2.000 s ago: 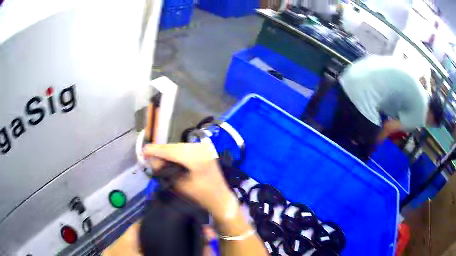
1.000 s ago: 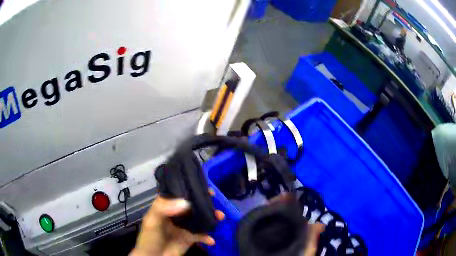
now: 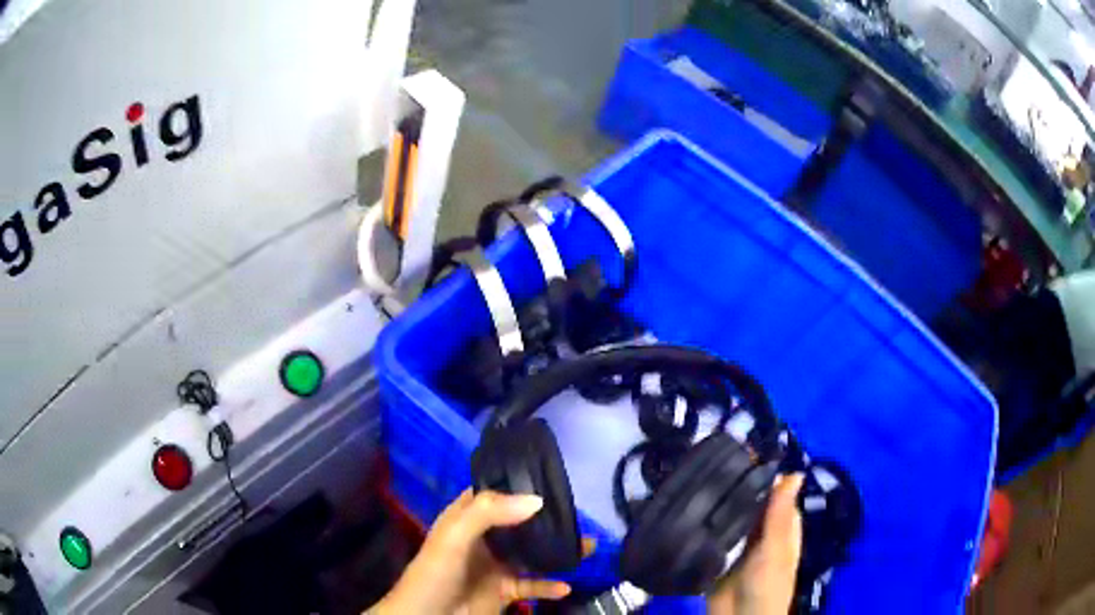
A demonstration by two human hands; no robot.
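Note:
Black over-ear headphones (image 3: 696,514) are held over the near part of the blue crate (image 3: 829,312), headband arched away from me. My left hand (image 3: 462,559) grips the left ear cup, thumb on its near side. My right hand (image 3: 763,559) holds the right ear cup at its outer side. Inside the crate lie several more black headphones (image 3: 829,505), some with white labels. Several headbands with pale strips (image 3: 543,244) hang over the crate's far left rim.
The white test box (image 3: 180,216) with its lid closed stands at left, with green buttons (image 3: 301,374), a red button (image 3: 172,466) and a small black cable (image 3: 220,441). A white guard bar (image 3: 435,156) rises at its corner. Another blue bin (image 3: 720,114) and a bench stand behind.
The headphones have moved from a blurred, tilted hold near the box front to over the crate, with both cups now clearly visible. The view has shifted, and the bent-over person is almost out of it.

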